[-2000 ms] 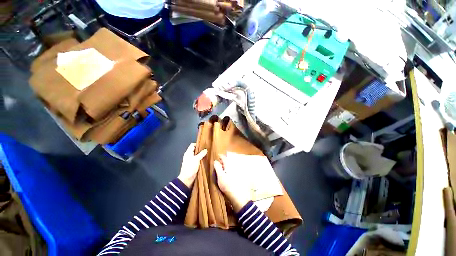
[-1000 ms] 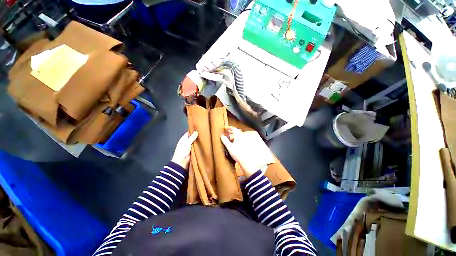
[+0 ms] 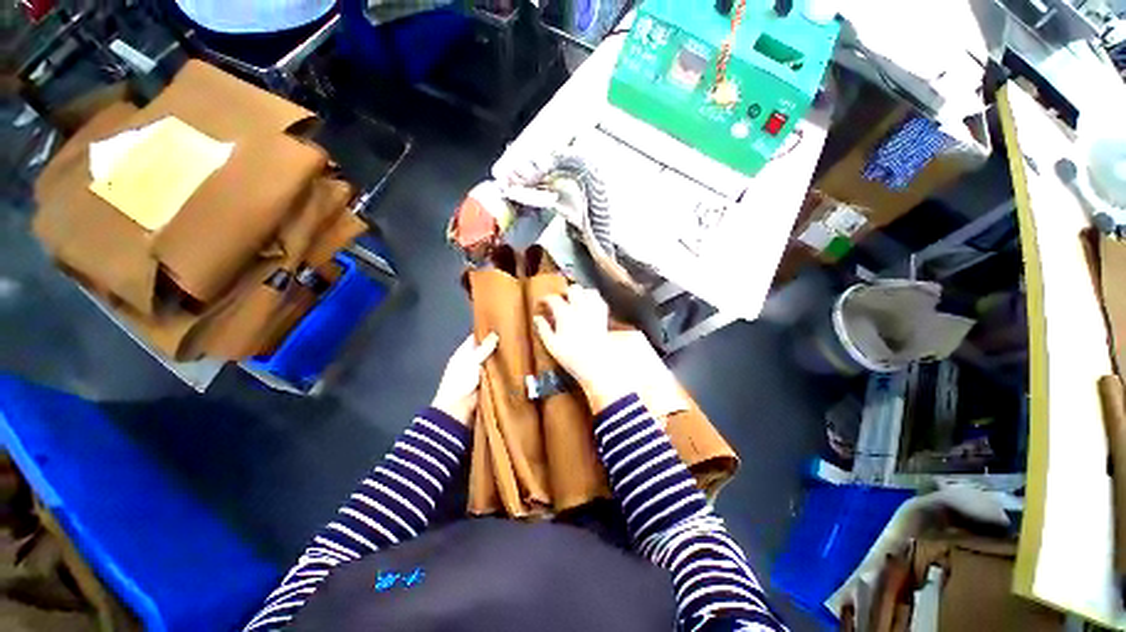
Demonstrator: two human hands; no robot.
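Observation:
Several folded brown panels (image 3: pixel 504 420) stand side by side over my lap against the dark apron, with curled upper edges. A small black label (image 3: pixel 547 385) with pale marks shows between the folds. My left hand (image 3: pixel 466 374) grips the left edge of the panels. My right hand (image 3: pixel 574 333) lies on the right panels near their upper end, fingers bent on the brown surface; its palm side is hidden. A pale paper sheet (image 3: pixel 651 374) lies partly under my right wrist on the panels.
A cloth-wrapped tool with a reddish end (image 3: pixel 474 224) is just beyond the panels, at the corner of a white table (image 3: pixel 692 235) bearing a green control box (image 3: pixel 722 87). Stacked panels (image 3: pixel 235 161) stand left, a blue bin (image 3: pixel 136 519) lower left, a bucket (image 3: pixel 852 324) and yellow-edged bench (image 3: pixel 1031 346) right.
The black label has come into view between the folds. My right hand has moved up along the panels. The panels are spread more upright than at first, and less of the paper shows.

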